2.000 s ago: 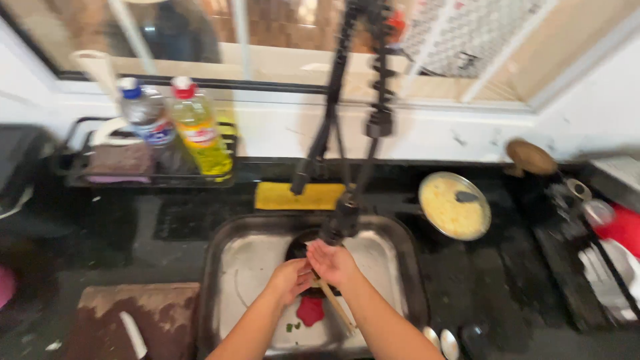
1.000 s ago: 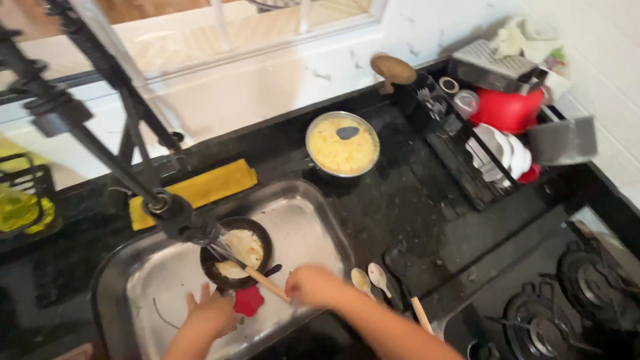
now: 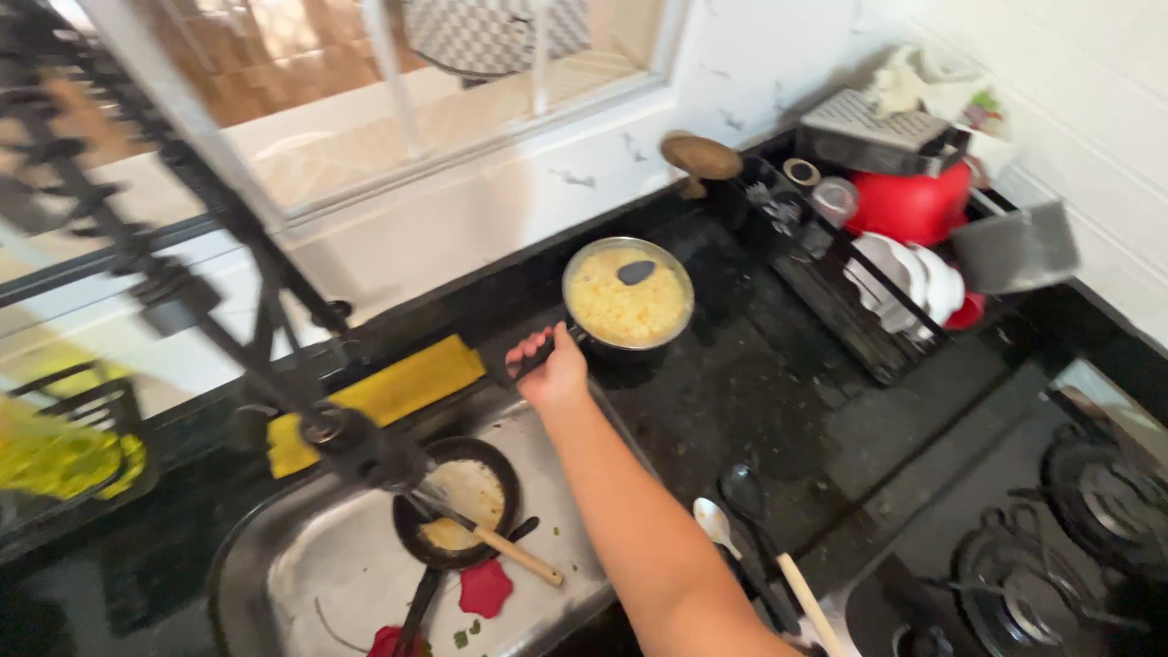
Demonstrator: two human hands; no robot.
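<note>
My right hand (image 3: 552, 365) is closed around the black handle of a saucepan (image 3: 630, 292) standing on the black counter beside the sink. Yellow food fills the saucepan, and a dark utensil head rests in it. My left hand is out of view. In the steel sink (image 3: 328, 557) lies a small dark frying pan (image 3: 456, 502) with pale residue. Across that pan rests a wooden-handled utensil (image 3: 516, 552), beside a red flower-shaped item (image 3: 485, 587).
A black faucet (image 3: 347, 438) reaches over the sink, with a yellow cloth (image 3: 401, 383) behind. Spoons (image 3: 716, 525) lie right of the sink. Further right are a dish rack (image 3: 839, 310) and a gas stove (image 3: 1022, 584).
My right hand has moved from the wooden-handled utensil at the sink to the saucepan's handle. My left hand has gone out of view. The view has swung right since the earliest frame.
</note>
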